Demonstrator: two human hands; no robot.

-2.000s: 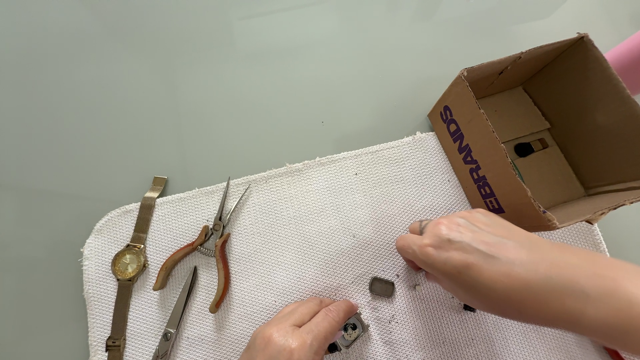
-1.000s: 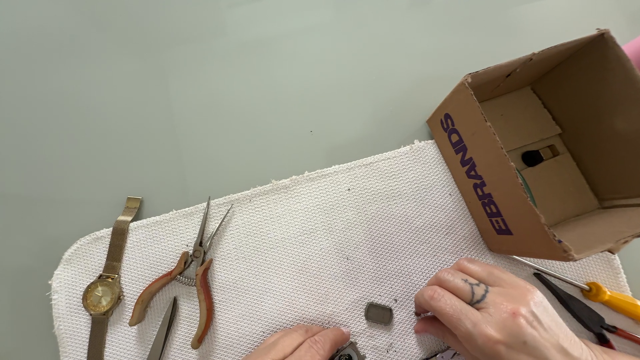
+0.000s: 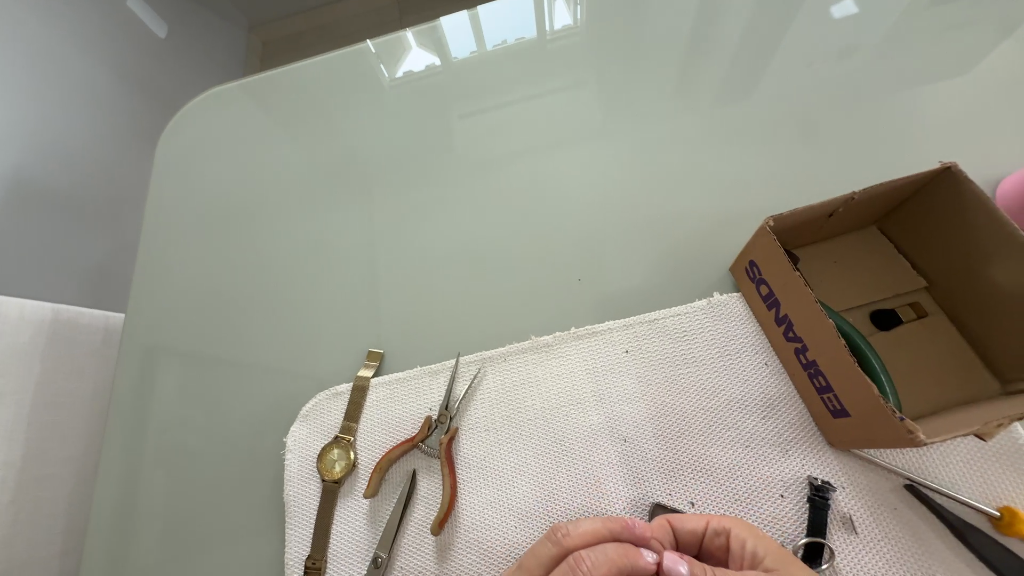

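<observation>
My left hand (image 3: 588, 548) and my right hand (image 3: 720, 544) meet at the bottom edge, fingertips together; whatever lies between them is hidden. Just behind the fingers, the edge of a small metal piece (image 3: 664, 510) shows on the white cloth (image 3: 560, 416). Right of my right hand lies a black watch strap (image 3: 818, 512) with a buckle, a metal ring (image 3: 814, 554) over its lower part. On the left are a gold-coloured wristwatch (image 3: 336, 458), needle-nose pliers (image 3: 440, 428) with their jaws apart, and a pointed metal blade (image 3: 394, 528), perhaps of scissors.
An open cardboard box (image 3: 800, 344) stands at the right, with a green curved object (image 3: 868, 360) and a small dark brush-like item (image 3: 896, 317) inside. Beside it lie a screwdriver with a yellow handle (image 3: 1010, 520) and a black pointed tool (image 3: 960, 528). A pink object (image 3: 1012, 198) shows at the right edge.
My hands were apart on the cloth and are now together at the fingertips. The view has shifted, showing more of the table's far left.
</observation>
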